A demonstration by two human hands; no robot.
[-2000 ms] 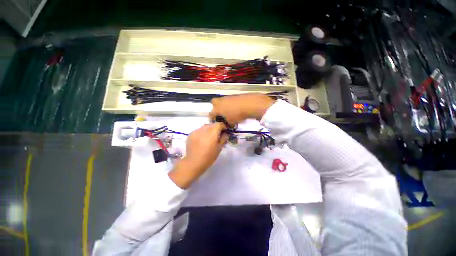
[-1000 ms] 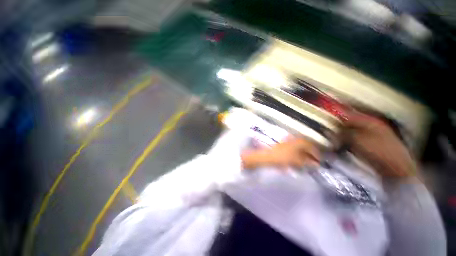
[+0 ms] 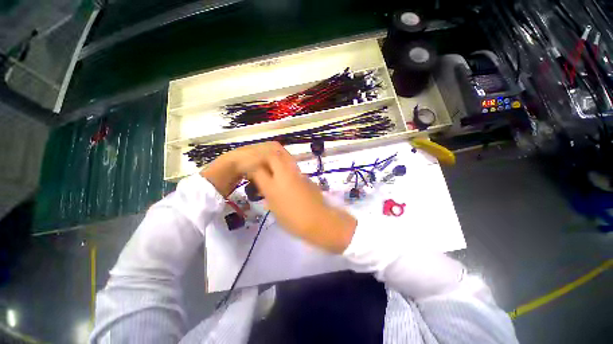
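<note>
The dark wire harness (image 3: 366,166) lies across the white board (image 3: 316,252), with branches and connectors showing right of my hands. My left hand (image 3: 236,163) is closed over the harness's left part. My right hand (image 3: 292,196) crosses in front and touches or overlaps it; its fingertips are not clear. A black round piece (image 3: 254,192), possibly a tape roll, shows just below the hands; I cannot tell which hand holds it. A black connector block (image 3: 234,220) lies at lower left. A long dark branch wire (image 3: 250,255) runs down over the board's front edge.
A cream tray (image 3: 173,127) behind the board holds a red and black wire bundle (image 3: 296,102) and a black wire bundle (image 3: 336,127). A red ring (image 3: 394,207) and yellow piece (image 3: 435,151) are at right. Black tape rolls (image 3: 418,57) and a grey machine (image 3: 494,94) stand beyond.
The view swung away, blurred, and came back tilted. My hands have moved from the harness's middle to its left part, the right now crossing in front. The long wire now hangs toward my lap.
</note>
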